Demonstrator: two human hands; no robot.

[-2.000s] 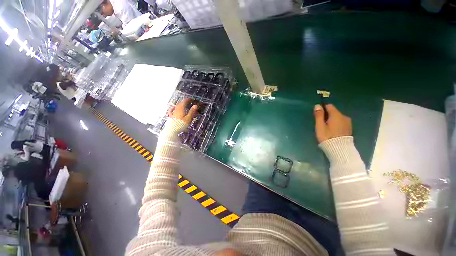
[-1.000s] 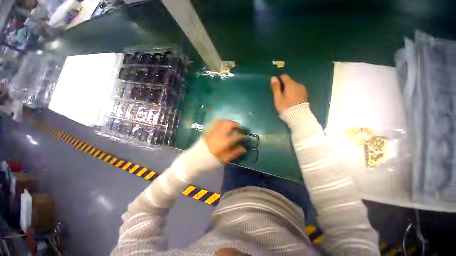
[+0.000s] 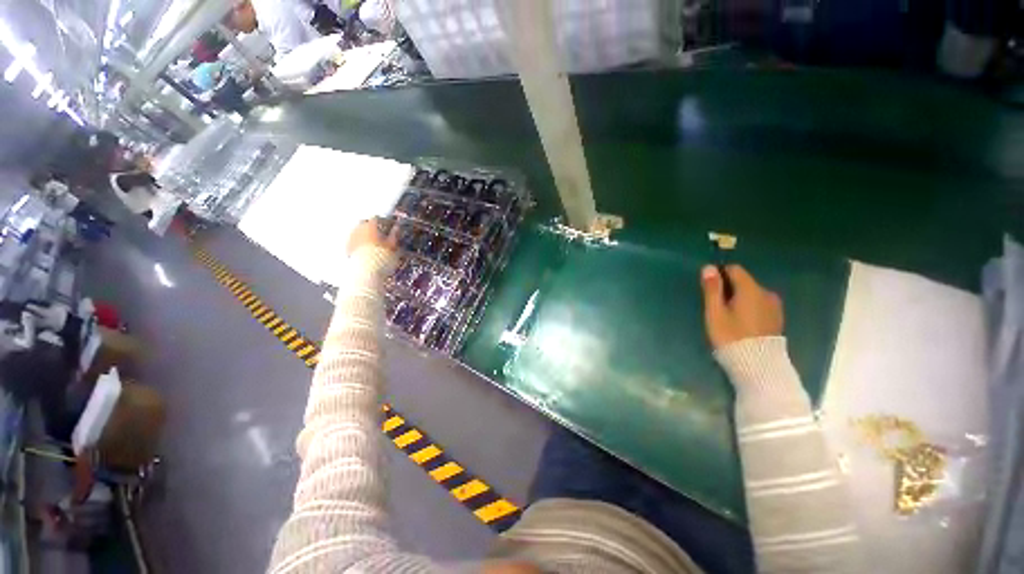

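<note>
My left hand is over the left edge of the clear blister tray, which holds rows of black frames. Its fingertips are small and blurred, and I cannot tell whether it holds a frame. My right hand is above the green mat, closed around a thin dark stick that points away from me. No black frame shows on the mat in front of me.
A white sheet stack lies beyond the tray. A pale post with tape scraps stands ahead. Small gold parts lie on the white sheet at right. Tan tape is near my right hand.
My left hand has moved from the black frames on the mat to the clear tray's left edge. Those frames no longer show on the mat. My right hand keeps the stick.
</note>
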